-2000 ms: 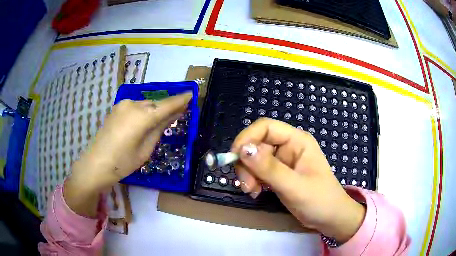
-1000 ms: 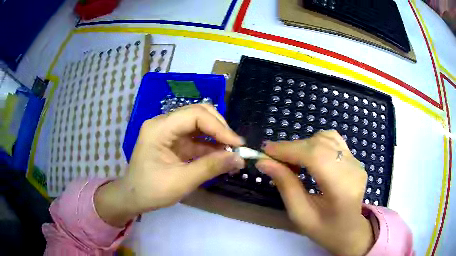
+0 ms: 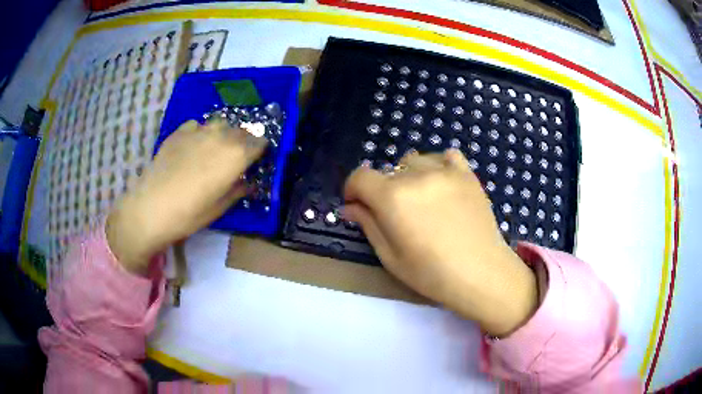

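My left hand [image 3: 185, 181] reaches into the blue parts bin [image 3: 279, 86]. Its fingertips are down among the shiny metal washers [image 3: 269, 119] and are blurred, so I cannot tell if they hold one. My right hand [image 3: 431, 223] is over the black blister tray [image 3: 568, 192], knuckles up, with its fingertips low over the tray's left part. The fingertips are bent under and partly hidden, and no workpiece shows in them. Silver seated parts [image 3: 439, 122] fill many of the tray's pockets, and a few sit in the near left row.
The slotted holding board [image 3: 115, 131] lies left of the bin. Cardboard [image 3: 323, 275] lies under the tray. A second black tray [image 3: 573, 9] is at the top right edge. A blue side box [image 3: 21, 181] stands at the left edge.
My hands have parted from the white workpiece they held together. My left hand has moved left into the bin, and my right hand has turned down over the tray.
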